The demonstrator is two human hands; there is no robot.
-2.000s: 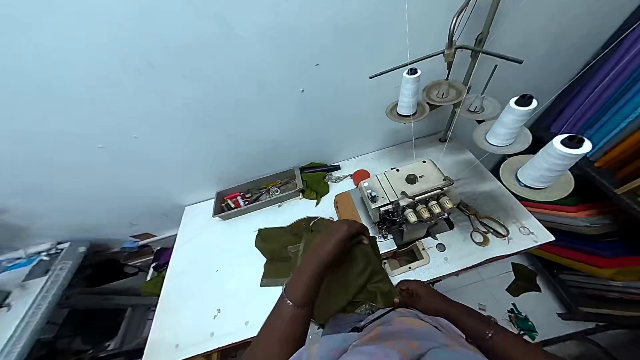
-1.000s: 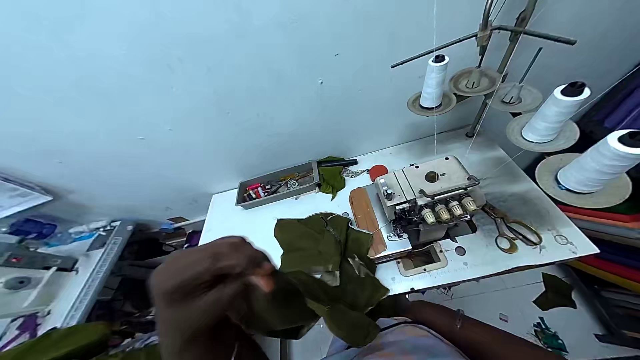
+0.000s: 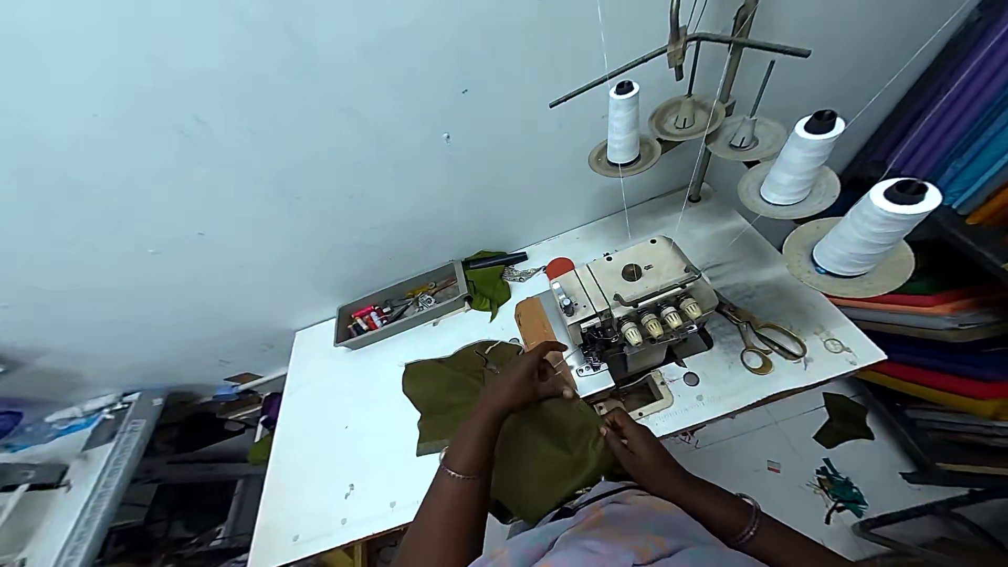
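Note:
Olive green fabric (image 3: 543,449) lies over the white table's front part and reaches down to my lap. My left hand (image 3: 535,378) is at its upper edge, beside the metal plate of an overlock sewing machine (image 3: 638,291), fingers bent; whether they pinch the cloth is hard to see. My right hand (image 3: 634,445) grips the fabric's right edge, just below the machine's front opening. White thread cones (image 3: 799,157) stand on the thread stand, with threads running from them.
Left of the machine, a grey tray (image 3: 402,319) holds thread spools and small tools. Gold-handled scissors (image 3: 760,339) lie to its right. A green scrap (image 3: 490,287) lies by the tray. Folded fabrics (image 3: 937,346) are stacked at the right; scraps (image 3: 843,421) are on the floor.
My left hand has moved right from the table's front left to beside the machine. The green fabric, bunched up one second ago, is now spread flatter.

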